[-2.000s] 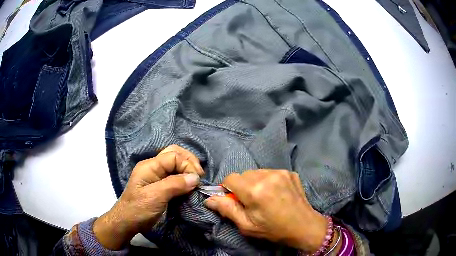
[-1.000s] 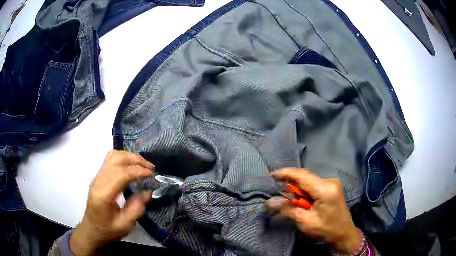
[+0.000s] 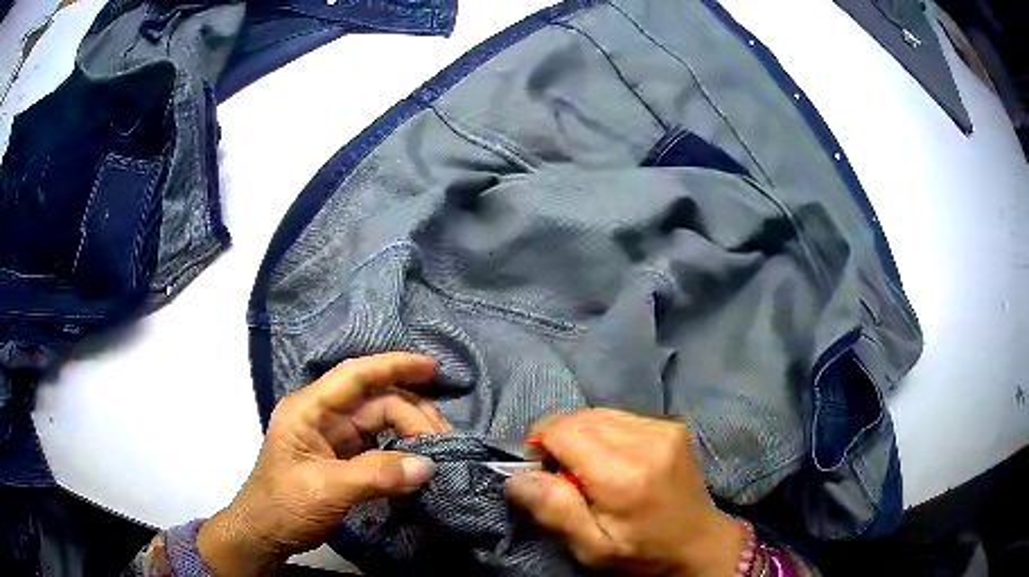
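The denim garment [image 3: 587, 225] lies inside out before me, grey-blue inside with a dark blue border. My left hand [image 3: 350, 451] pinches a bunched seam [image 3: 457, 449] at the garment's near edge between thumb and fingers. My right hand [image 3: 621, 485] holds the thread snips [image 3: 513, 464]; their orange-red handles are mostly hidden in the fingers. The metal blades point left and touch or nearly touch the seam, just right of my left thumb. No loose thread can be made out.
A second dark blue denim garment [image 3: 113, 214] lies at the left on the white table [image 3: 113, 417]. A cuff [image 3: 846, 406] opens at the right of the worked garment. A grey denim piece [image 3: 920, 56] lies at the far right.
My hands were apart one second ago, the left blurred at the left edge of the bunched cloth. Both have moved inward, with the left now pinching the seam and the snips' blades beside it.
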